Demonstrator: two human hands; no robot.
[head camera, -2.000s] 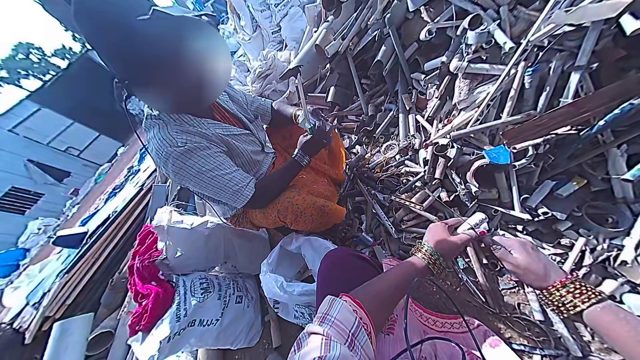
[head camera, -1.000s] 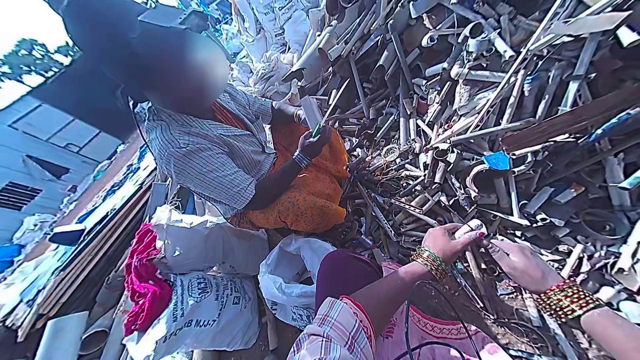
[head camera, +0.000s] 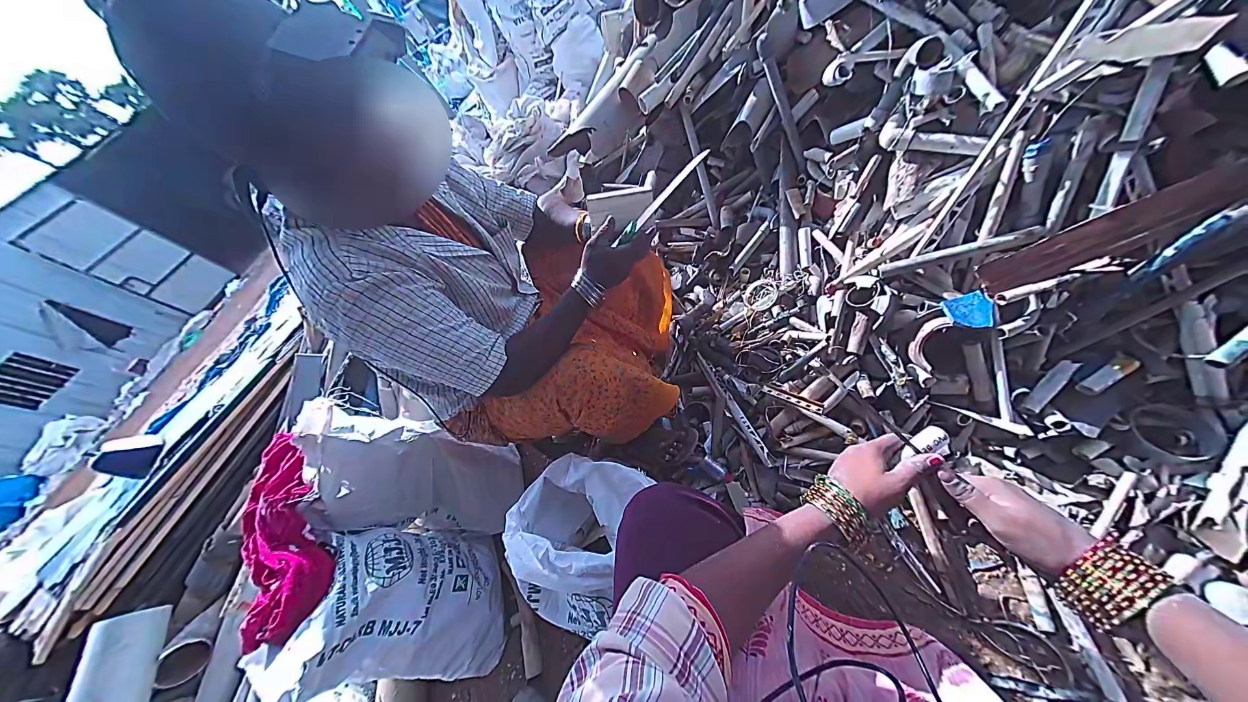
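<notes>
My left hand, with bangles at the wrist, is closed around a short white plastic pipe piece that bears some writing. My right hand, with red and gold bangles, meets it at the fingertips, just below and right of the piece. Whether the right fingers grip anything is hard to tell. Both hands are above the edge of a heap of scrap plastic pipes. A black cable hangs over my lap below my hands.
A co-worker sits at the left, holding a knife-like blade and a pale flat piece. An open white sack stands left of my knee, with a printed sack and pink cloth beyond. Long boards lie far left.
The co-worker's hands have shifted, and a pale flat piece now shows beside the blade. My hands remain together around the white piece, with only small movements.
</notes>
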